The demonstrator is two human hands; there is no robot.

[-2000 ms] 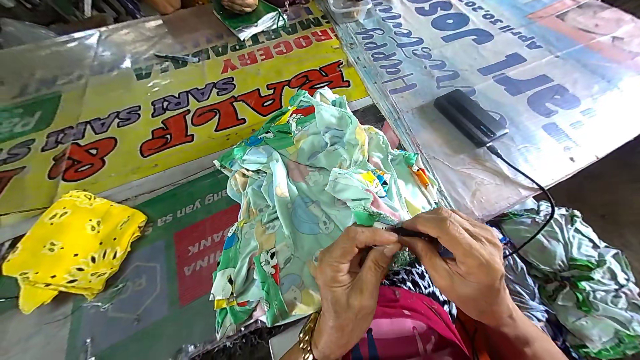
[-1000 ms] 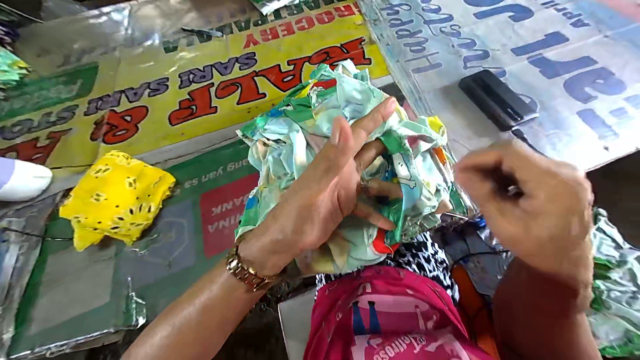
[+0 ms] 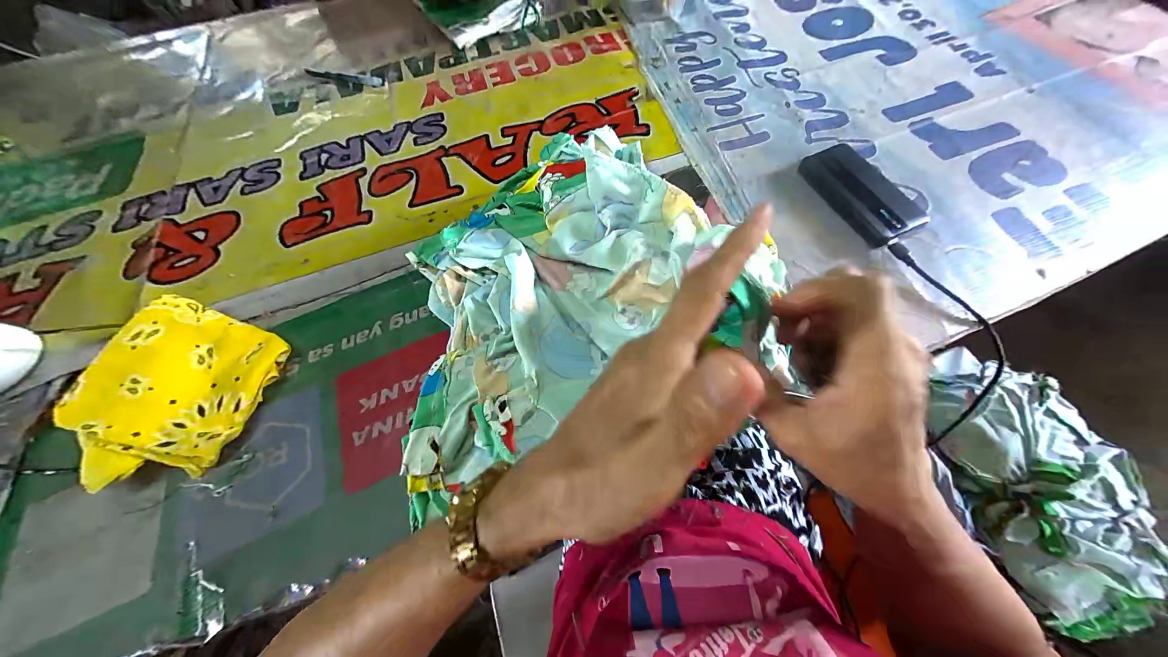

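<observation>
A crumpled bundle of pale green printed fabric [image 3: 566, 310] with bright green edging lies at the middle, partly on the table and partly over my lap. My left hand [image 3: 648, 411], with a gold-coloured watch or bracelet at the wrist, is at the bundle's right part, index finger and thumb stretched; its other fingers are hidden by the hand, so its hold cannot be told. Beside it my right hand [image 3: 849, 383] is blurred, fingers curled near the fabric's right edge, with something small and dark between them that I cannot make out.
Printed tarpaulins [image 3: 401, 137] cover the table. A folded yellow bandana [image 3: 173, 392] lies left, near a white rounded object [image 3: 16, 354]. A black power bank [image 3: 862, 193] with a cable [image 3: 981, 319] lies right. More green-and-white fabric [image 3: 1058, 493] hangs low at the right.
Two seconds ago both hands pinched the fabric's near edge together; now my left hand's index finger and thumb are stretched. My right hand has come closer to the left since one second ago.
</observation>
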